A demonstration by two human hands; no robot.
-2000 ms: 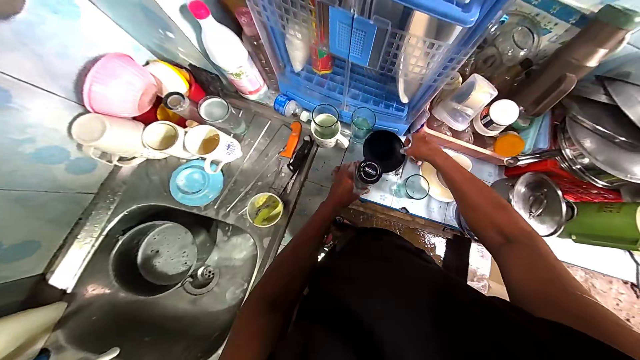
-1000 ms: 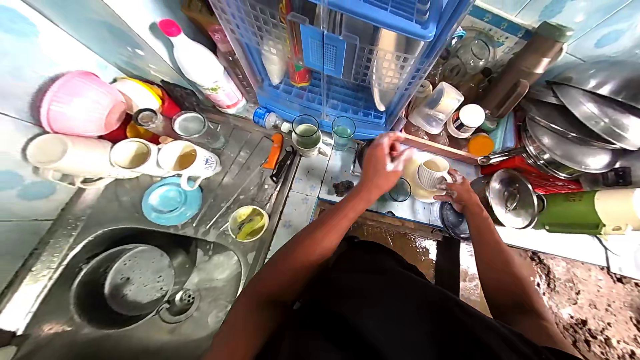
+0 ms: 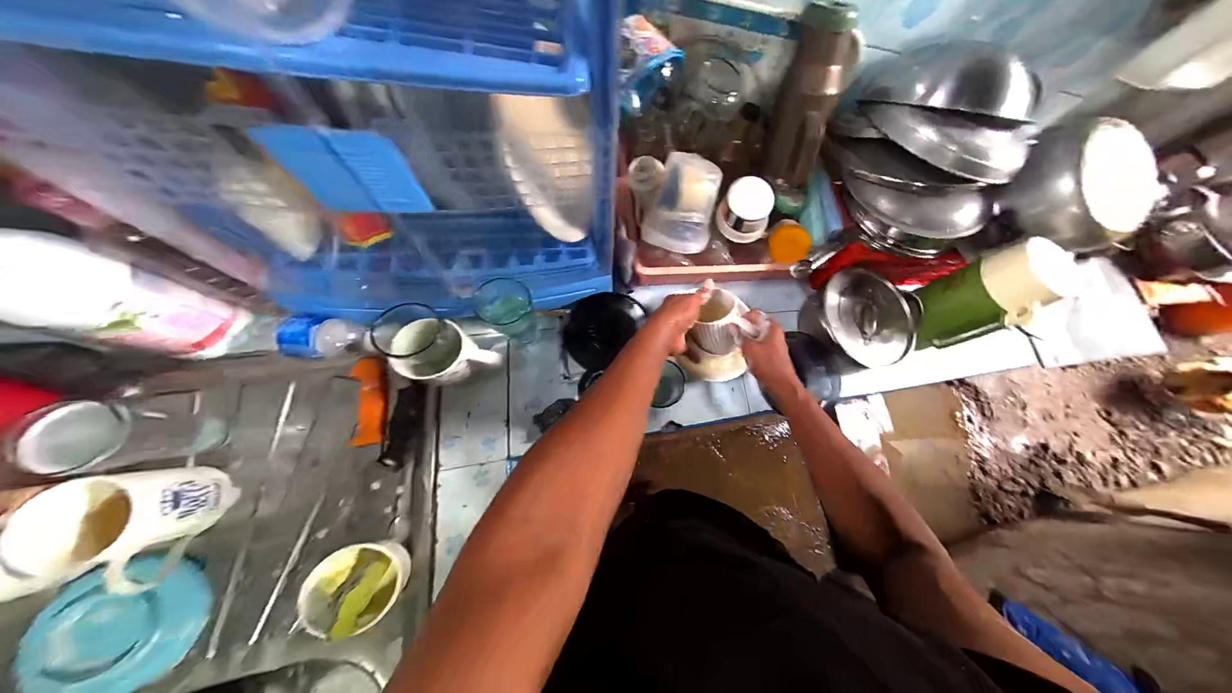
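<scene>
My left hand grips the rim side of a cream ribbed mug over the tiled counter. My right hand is on the same mug at its right side, with something whitish, perhaps suds or a cloth, by the fingers. Beneath the mug shows a cream dish or stack. A black cup or bowl stands left of my left hand, and a clear glass is partly behind my forearm. At the right, a dark round dish lies partly under my right wrist.
A blue plastic dish rack stands behind at the left. Further left are a white mug, a greenish glass, an orange-handled knife and a steel drainboard. A steel lid, a green flask and stacked metal bowls are at the right.
Two seconds ago my hands were at a black cup and a dark-lidded container; now both are on the cream mug. My left hand has come onto its rim since one second ago. The view has shifted right.
</scene>
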